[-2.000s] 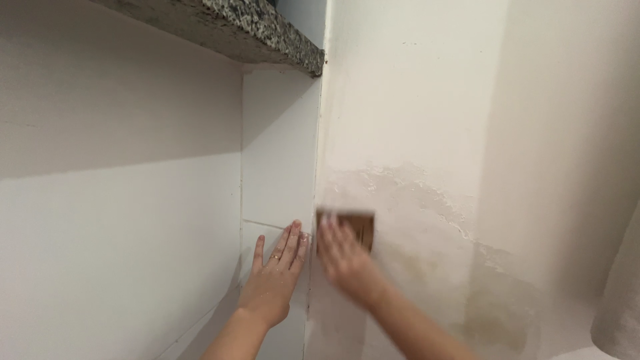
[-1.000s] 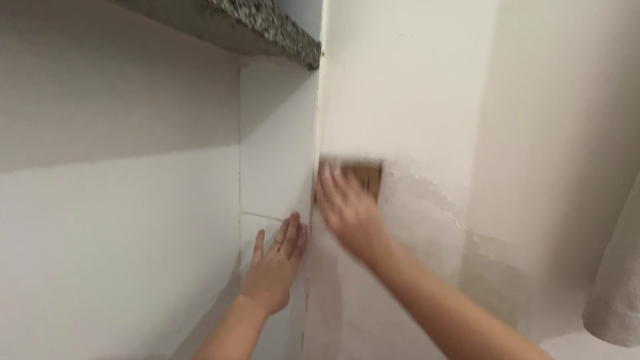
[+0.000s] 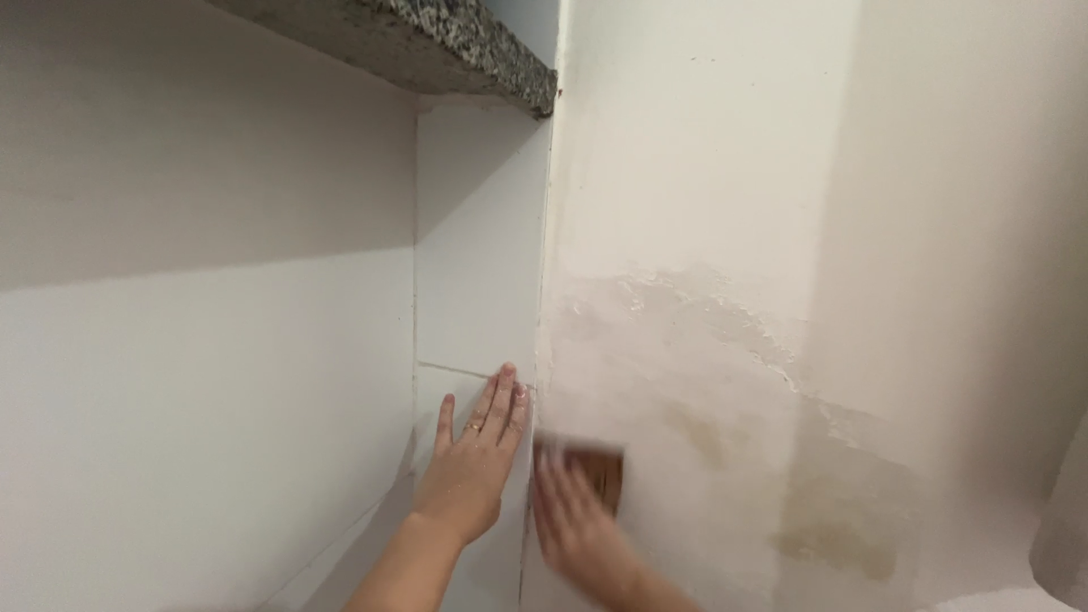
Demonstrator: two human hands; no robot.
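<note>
My left hand [image 3: 476,463] lies with spread fingers on the white tiles [image 3: 480,297] beside the wall's edge, across a joint, with a ring on one finger. To its right, my right hand [image 3: 578,518] is blurred and presses a brown sheet that looks like sandpaper [image 3: 605,476] flat against the painted wall [image 3: 697,178]. The sheet's left side meets the edge where tile and wall join. Above and right of the hands, a patch of peeling paint [image 3: 722,310] with raised flakes crosses the wall, with yellowish stains [image 3: 837,548] lower down.
A speckled granite slab [image 3: 476,42] juts out overhead at the upper left, its end close to the wall's edge. A broad white surface [image 3: 195,408] fills the left side. At the far right edge is a pale rounded object [image 3: 1062,527] I cannot identify.
My right hand and the brown sheet went up along the wall's edge, then down to below where they were two seconds ago. My left hand has stayed on the tiles.
</note>
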